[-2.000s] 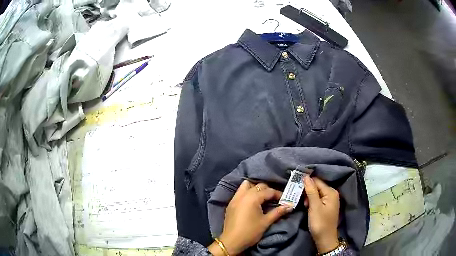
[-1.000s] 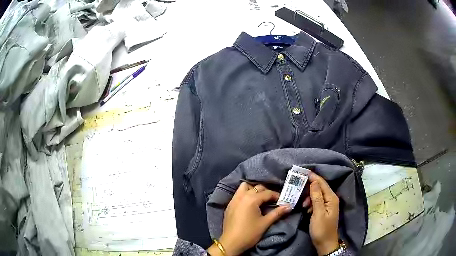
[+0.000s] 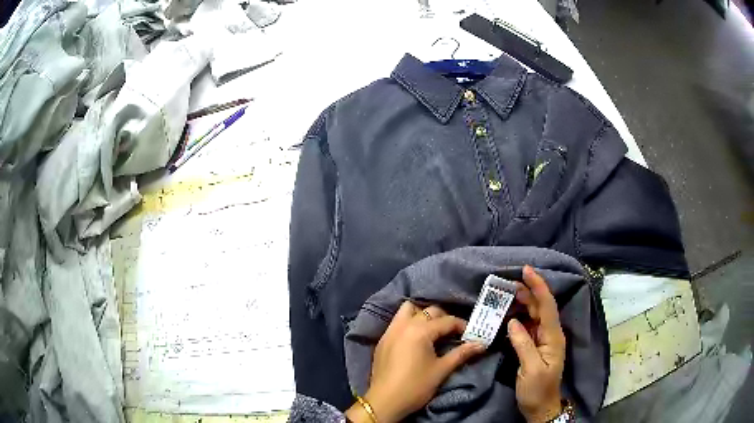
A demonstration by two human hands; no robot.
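Observation:
A dark denim shirt (image 3: 405, 173) lies front up, with its lower part turned up to show the paler inside (image 3: 496, 258). A white care label (image 3: 489, 310) with a square code and small print stands out from the inside cloth. My left hand (image 3: 417, 355) pinches the label's lower end between thumb and fingers. My right hand (image 3: 539, 347) is just right of the label, its index finger and thumb apart, fingertips close to the label's upper right edge. It holds nothing that I can see.
A blue hanger (image 3: 450, 64) sits in the collar. A long black clamp hanger (image 3: 517, 48) lies beyond it. Pale grey-green cloth (image 3: 99, 140) is heaped at left. A pen (image 3: 207, 139) and pencils lie beside it. Marked paper (image 3: 215, 314) lies left of the shirt.
My right hand was gripping the label's upper edge two seconds ago; its thumb and index finger have since come off and spread apart. My left hand keeps its pinch.

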